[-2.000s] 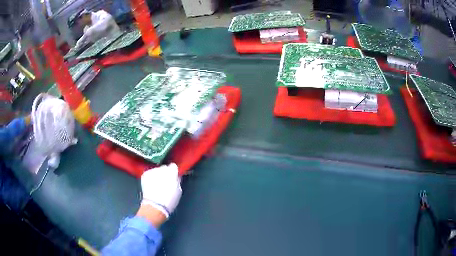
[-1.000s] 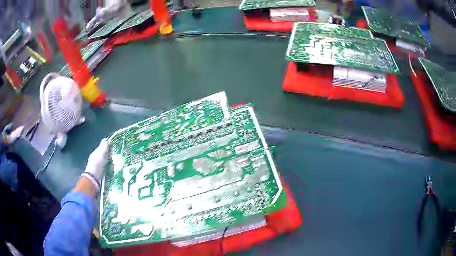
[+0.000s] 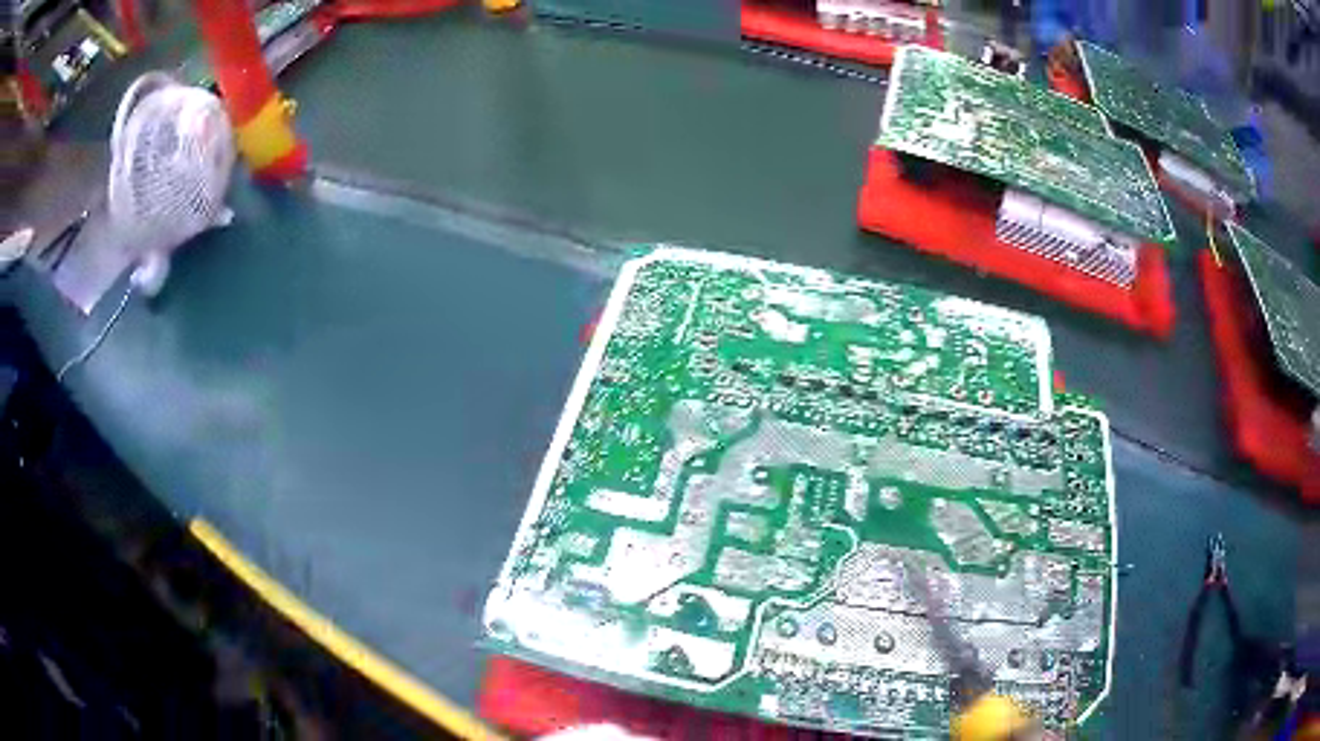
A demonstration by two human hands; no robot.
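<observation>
A large green printed circuit board [image 3: 825,507] lies solder side up on a red carrier pad [image 3: 536,695] in front of me. The blurred dark tip and yellow band of a soldering iron [image 3: 992,717] reach over the board's lower right part from the bottom edge. I cannot tell whether the tip touches the board. A sliver of white glove, my left hand [image 3: 584,734], shows at the bottom edge below the pad; its fingers are hidden. My right hand is out of the picture.
Cutters [image 3: 1213,608] lie right of the board, with another partly blurred tool [image 3: 1281,698] beside them. A white fan [image 3: 171,152] stands at left near a red post with a yellow base [image 3: 265,138]. More boards [image 3: 1028,138] on red pads stand at the upper right.
The board and pad, first moved nearer with my left hand at the board's left edge, now lie further right and turned. The soldering iron has come into view. My left hand has dropped to the bottom edge.
</observation>
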